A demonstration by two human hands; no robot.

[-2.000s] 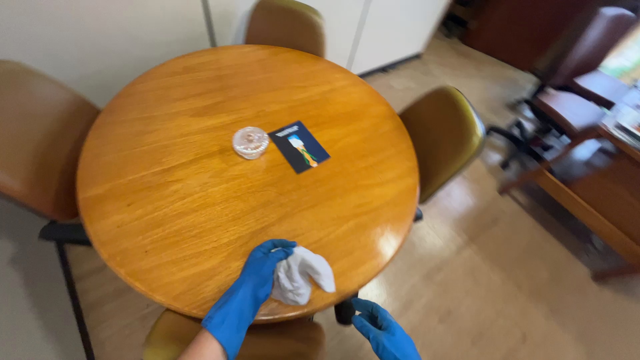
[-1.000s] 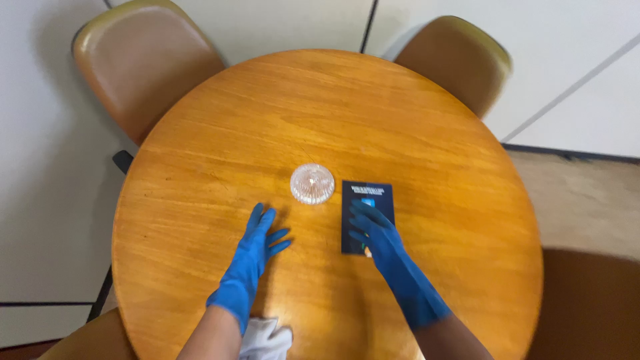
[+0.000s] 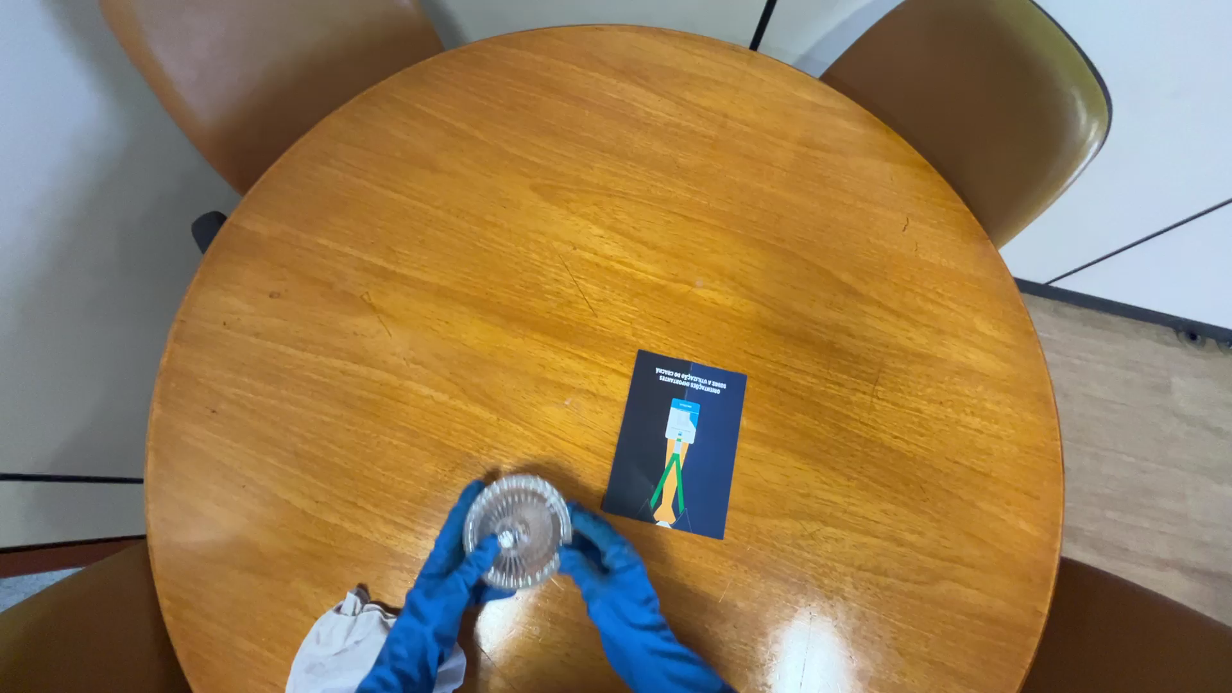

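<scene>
Both of my hands wear blue rubber gloves. Between them, near the front of the round wooden table (image 3: 616,241), is a clear ribbed glass dish with a knobbed lid (image 3: 520,531). My left hand (image 3: 462,553) grips its left side, the thumb by the knob. On the right side of the dish, the fingers and thumb of my right hand (image 3: 592,553) hold the rim. A dark blue printed leaflet (image 3: 640,462) lies flat just to the right of the dish. At the front left, a white cloth (image 3: 337,645) lies crumpled, partly behind my left forearm.
Brown chairs stand around the table, at the back left (image 3: 279,67), back right (image 3: 972,106), front left (image 3: 87,626) and front right (image 3: 1145,635). White panels (image 3: 1155,115) stand beyond the table.
My left hand has let go of the cloth it held two seconds ago. Both hands now hold the glass dish, nearer the front edge; the leaflet has also moved toward that edge.
</scene>
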